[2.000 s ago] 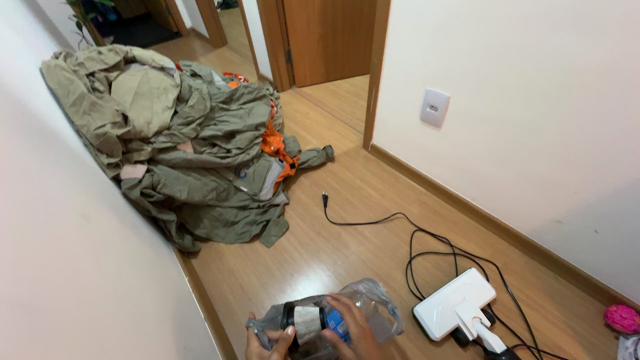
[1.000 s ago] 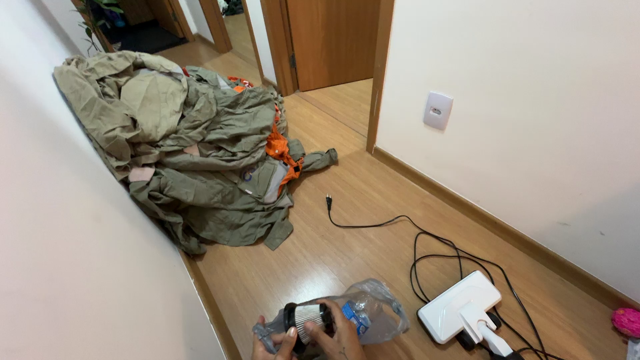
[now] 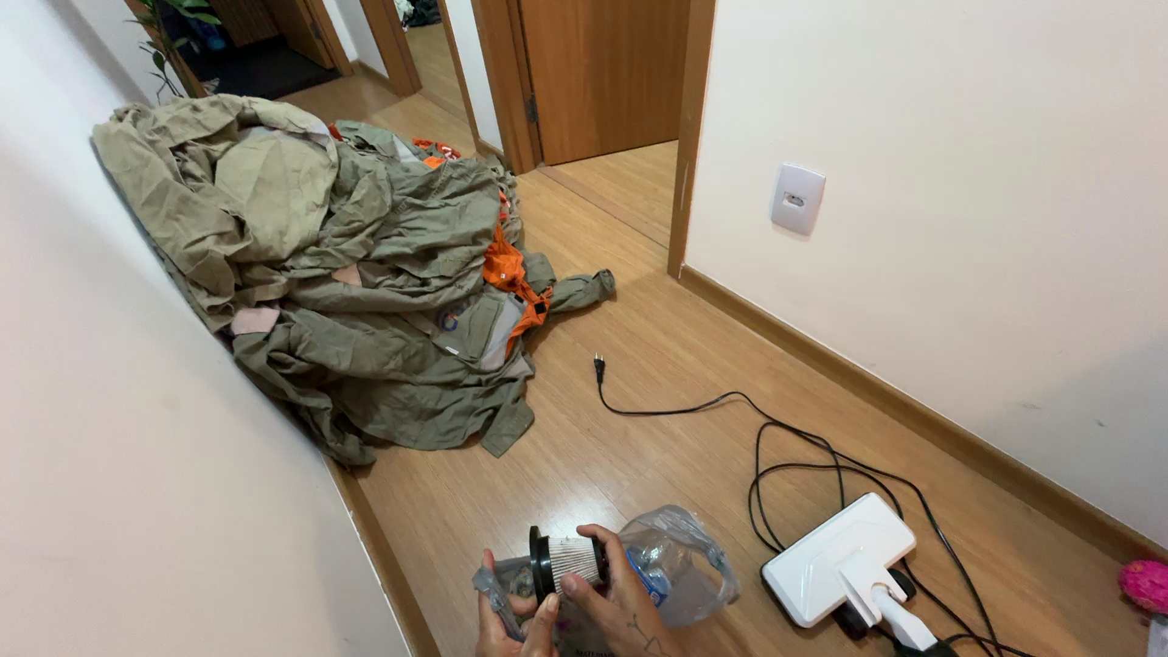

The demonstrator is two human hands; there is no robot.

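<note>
At the bottom middle of the head view, my right hand [image 3: 613,584] has its fingers around a pleated cylindrical filter [image 3: 570,558] with black end rims, thumb on the pleats. My left hand [image 3: 516,620] is at the filter's left side, with fingers by the black rim and on the gathered edge of a thin grey plastic bag [image 3: 698,584]. A clear plastic bottle [image 3: 650,557] with a blue label lies inside the bag, to the right of the filter. Part of the bag is hidden behind my hands.
A white vacuum floor head [image 3: 839,557] lies on the wood floor at right, with a black power cord [image 3: 712,403] looped beside it. A heap of olive and orange clothes [image 3: 365,274] rests against the left wall. A wall socket [image 3: 797,199] and a pink object [image 3: 1144,584] are at right.
My right hand has turned the filter so it lies more sideways, its pleats facing up. The bag and bottle stay by my hands.
</note>
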